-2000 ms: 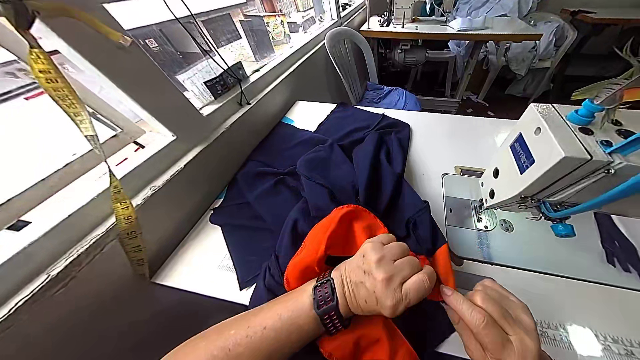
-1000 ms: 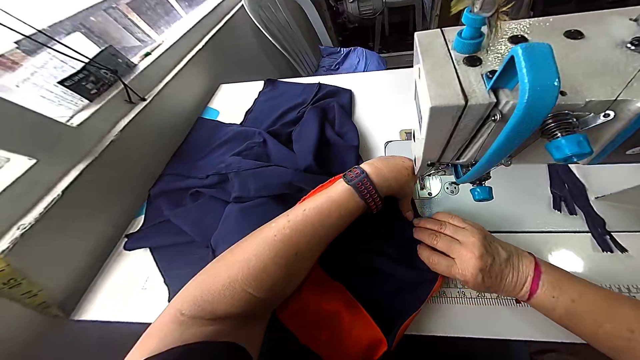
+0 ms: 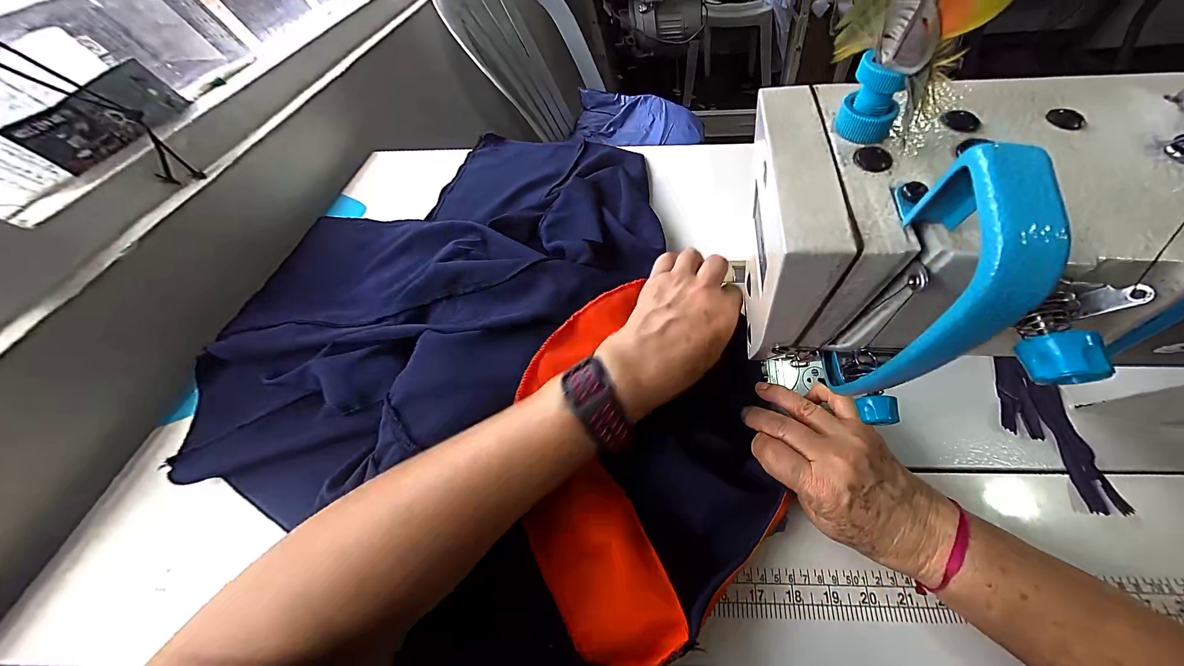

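Note:
A navy fabric garment (image 3: pixel 444 305) with an orange band (image 3: pixel 601 555) lies across the white table, left of a sewing machine (image 3: pixel 925 231). My left hand (image 3: pixel 680 319), a watch with a dark band (image 3: pixel 597 404) on its wrist, grips the cloth beside the machine's head, its fingers curled. Flat on the navy cloth near the needle plate (image 3: pixel 794 373) rest the fingertips of my right hand (image 3: pixel 832 462), with a pink band (image 3: pixel 957 546) round its wrist. The needle is hidden behind the machine's blue guard (image 3: pixel 1017 222).
A measuring tape strip (image 3: pixel 832 592) runs along the table's front. Navy zippers (image 3: pixel 1054 435) lie under the machine's arm at the right. The grey wall and window ledge (image 3: pixel 231 157) border the left side. Behind the table stands a plastic chair (image 3: pixel 518 65) by a blue cloth (image 3: pixel 638 117).
The view has moved closer to the machine. Both hands and the orange-edged cloth have come beside the needle area. Since one second ago, my left hand has moved back from the needle, uncovering more orange band.

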